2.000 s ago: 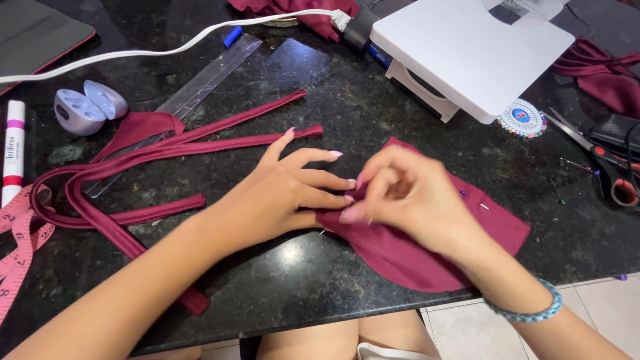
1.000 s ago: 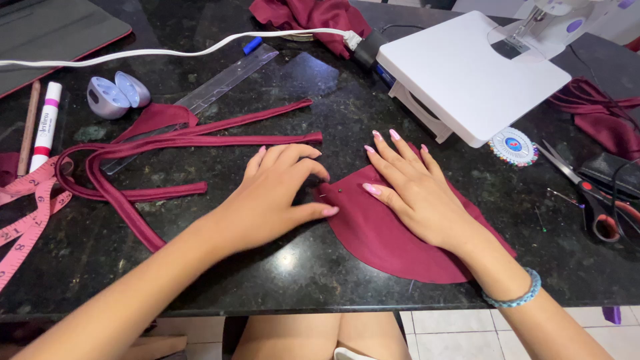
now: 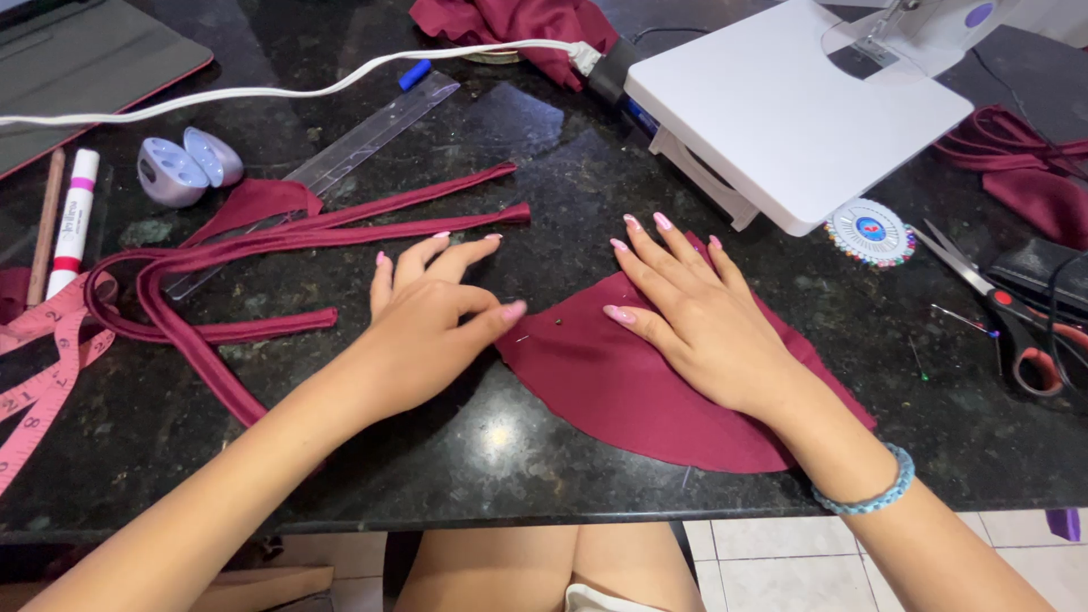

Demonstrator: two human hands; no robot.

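Observation:
A curved piece of maroon fabric (image 3: 629, 391) lies flat on the dark stone counter, with a dark-headed pin (image 3: 558, 322) through its left corner. My right hand (image 3: 701, 327) rests palm down across its upper part, fingers spread. At the left corner, my left hand (image 3: 438, 327) hovers with fingers apart and its thumb beside the fabric tip, holding nothing. Left of that hand lie long narrow maroon fabric strips (image 3: 340, 228), one looped over itself. Part of the maroon piece is hidden under my right hand.
A white sewing machine (image 3: 790, 110) stands at the upper right, near a pin wheel (image 3: 870, 231), scissors (image 3: 1003, 297) and loose pins (image 3: 965, 320). On the left are a pink tape measure (image 3: 64, 365), a marker (image 3: 75, 221), an earbud case (image 3: 183, 170), a clear ruler (image 3: 374, 132) and a white cord (image 3: 365, 72).
Two seconds ago both hands were together at the fabric's left end; since then they have separated. My right hand has opened flat on the fabric, and my left hand has moved off to the left.

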